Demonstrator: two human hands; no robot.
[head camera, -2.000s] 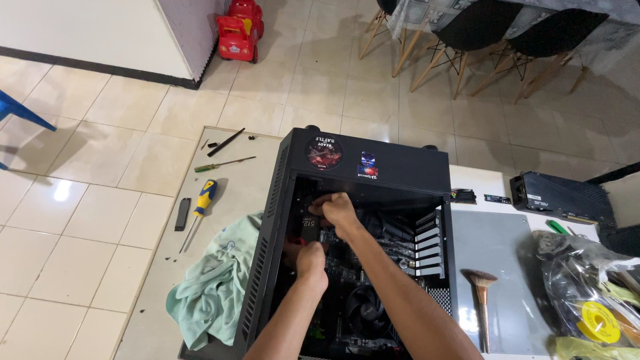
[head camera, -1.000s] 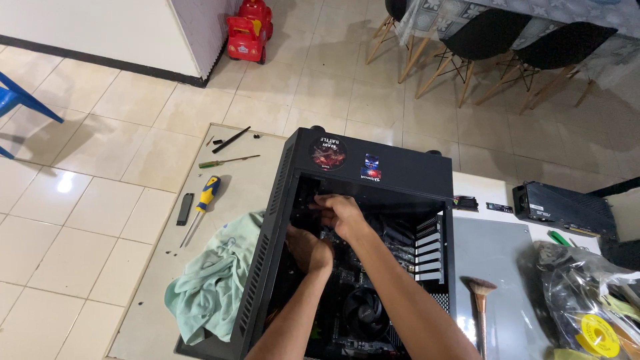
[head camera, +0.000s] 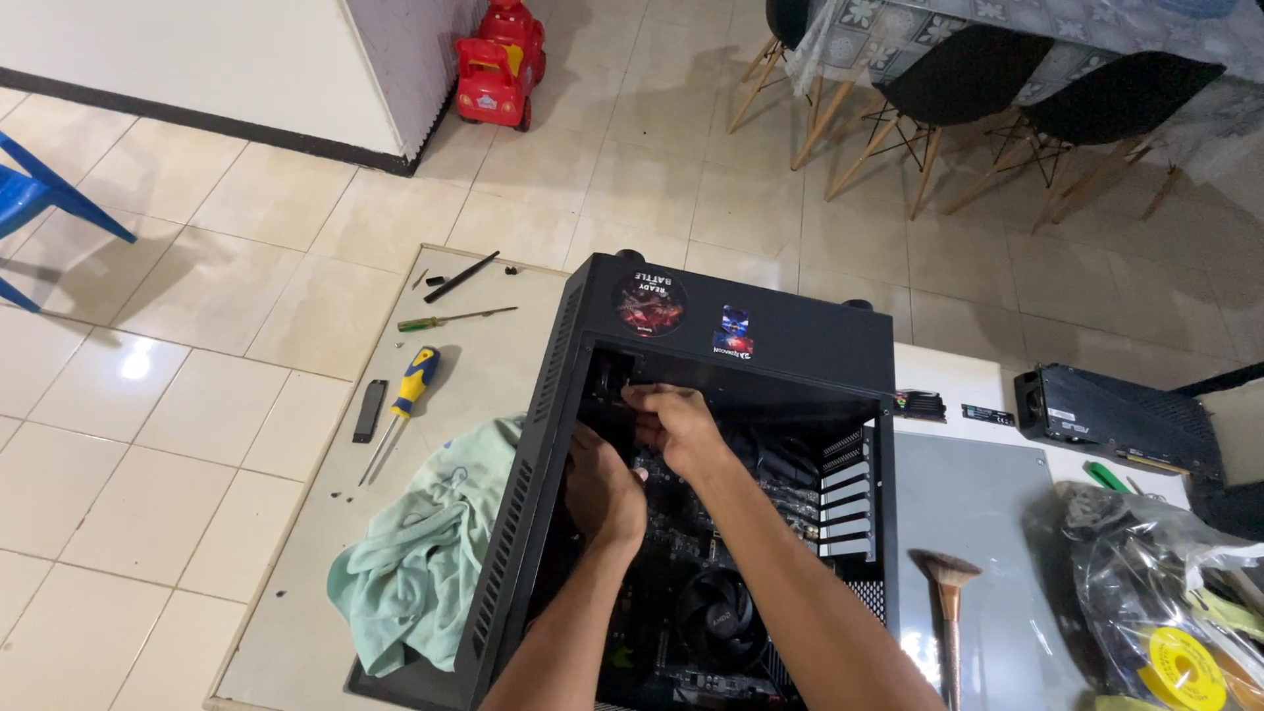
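A black computer case (head camera: 790, 341) lies open on the table, with both my hands inside it. My left hand (head camera: 604, 486) is against the inner front wall, its fingertips lost in the dark. Close beside it, my right hand (head camera: 671, 420) has its thumb and forefinger pinched near a dark part in the upper left corner; whether it grips that part is not visible. Below my hands are the motherboard (head camera: 681, 538) and a round CPU cooler fan (head camera: 719, 617). Expansion slot covers (head camera: 844, 504) line the right side of the case.
Left of the case lie a crumpled mint-green cloth (head camera: 425, 553), a yellow-blue screwdriver (head camera: 410, 395) and a green-handled screwdriver (head camera: 434, 322). To the right are a brush (head camera: 950, 602), a grey panel (head camera: 987, 494), a graphics card (head camera: 1116, 420), memory modules (head camera: 918, 405) and a plastic bag (head camera: 1116, 573).
A dark rectangular part with writing showed between my hands two seconds ago and is now out of sight. My left hand has moved toward the case's inner front wall.
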